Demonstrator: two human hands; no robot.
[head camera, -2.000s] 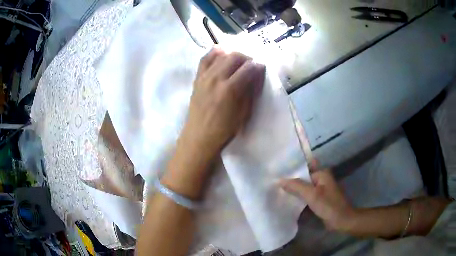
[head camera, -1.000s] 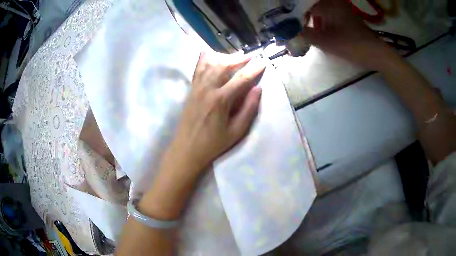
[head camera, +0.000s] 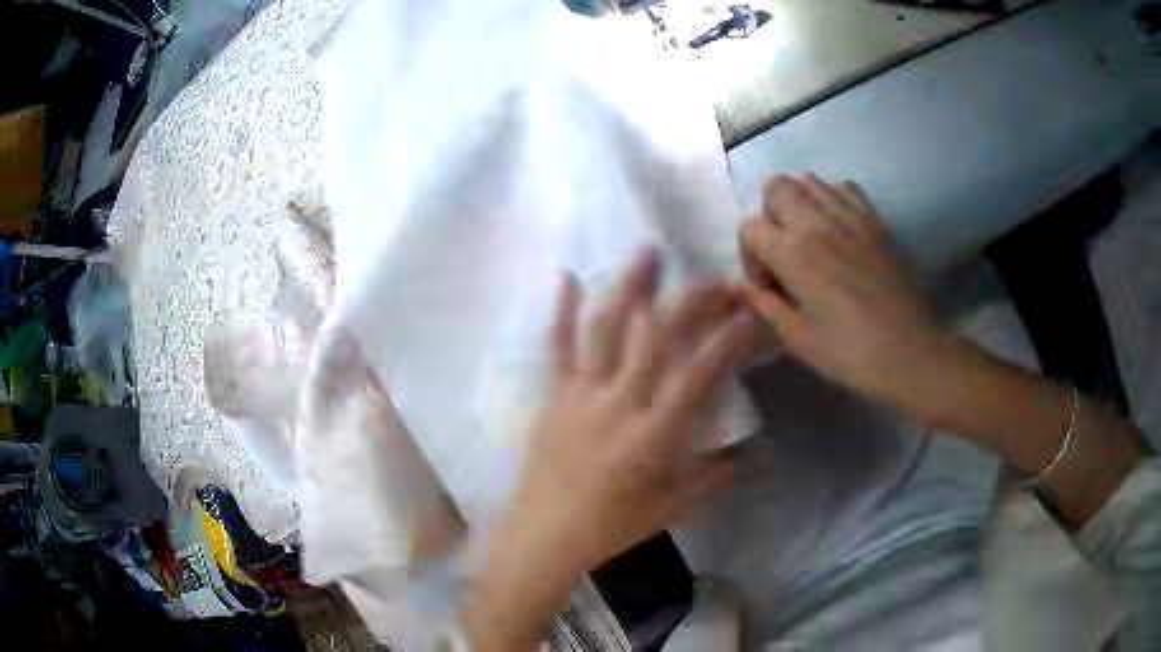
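Note:
The whitish wrong side of a fabric panel (head camera: 446, 217) lies in front of me, its upper part bright under the lamp. Its patterned brocade side (head camera: 210, 242) spreads to the left. My left hand (head camera: 630, 382) is blurred, palm down over the lower part of the panel, fingers spread. My right hand (head camera: 828, 280) is at the panel's right edge with fingers curled; the fabric edge meets its fingertips and seems pinched there. The presser foot area (head camera: 726, 26) shows at the top edge in glare; the machine head is mostly out of view.
The machine bed (head camera: 828, 51) and the pale table part (head camera: 993, 153) lie at the upper right. Part of a dark tool (head camera: 949, 4) is cut off at the top edge. A yellow and black item (head camera: 219, 541) and clutter are at the lower left. Pale cloth covers my lap (head camera: 840, 522).
My right hand has come down from beside the machine head to the fabric edge. My left hand has moved down from the needle area and spread its fingers. The view has shifted; the panel's lower part is rumpled.

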